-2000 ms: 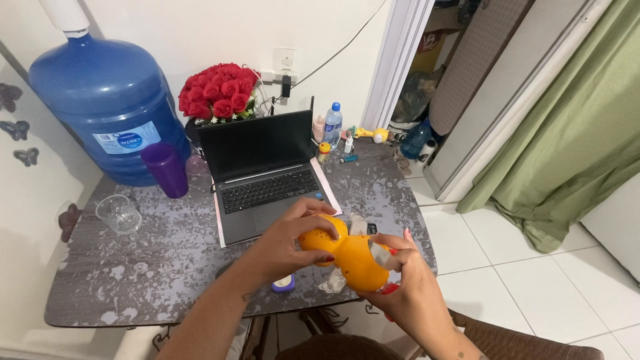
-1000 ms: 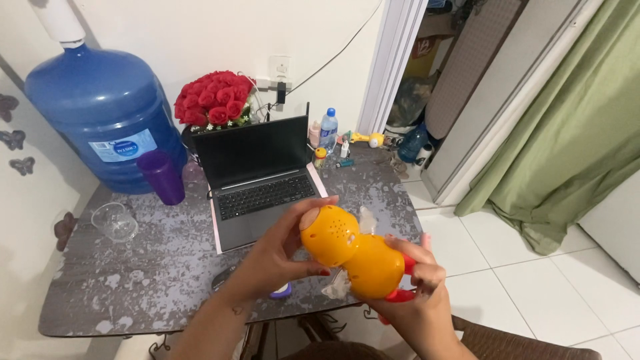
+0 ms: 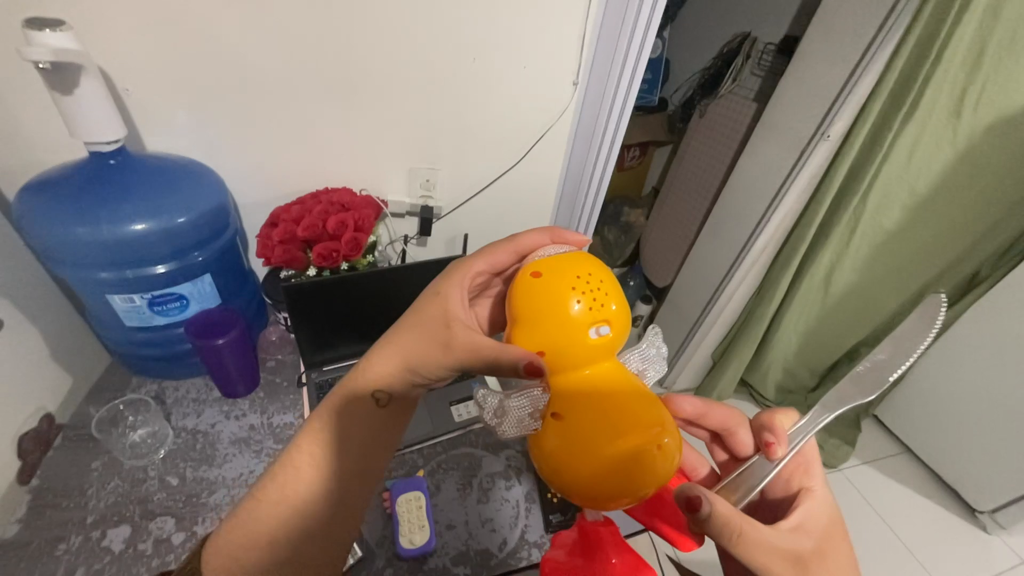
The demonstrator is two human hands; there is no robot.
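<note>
Raised over the table is a yellow plastic toy figure (image 3: 604,432) with speaker holes, a small white switch, clear ribbed wings and red feet. My left hand (image 3: 472,312) grips its upper, round part. A serrated metal table knife (image 3: 864,380) is in my right hand (image 3: 768,488), blade pointing up and to the right, while fingers of that hand touch the toy's lower right side. Behind my left wrist stands an open laptop (image 3: 360,308) with a dark screen. A purple toy phone (image 3: 413,516) lies on the table below the laptop.
On the left of the grey patterned table (image 3: 216,496) are a clear glass bowl (image 3: 133,430), a purple cup (image 3: 224,352) and a large blue water jug (image 3: 136,248) with a pump. Red artificial roses (image 3: 320,228) stand behind the laptop. A green curtain (image 3: 864,200) hangs at right.
The toy has been turned more upright and appears closer to the camera. The knife now shows plainly in my right hand. The purple toy phone has come into fuller view.
</note>
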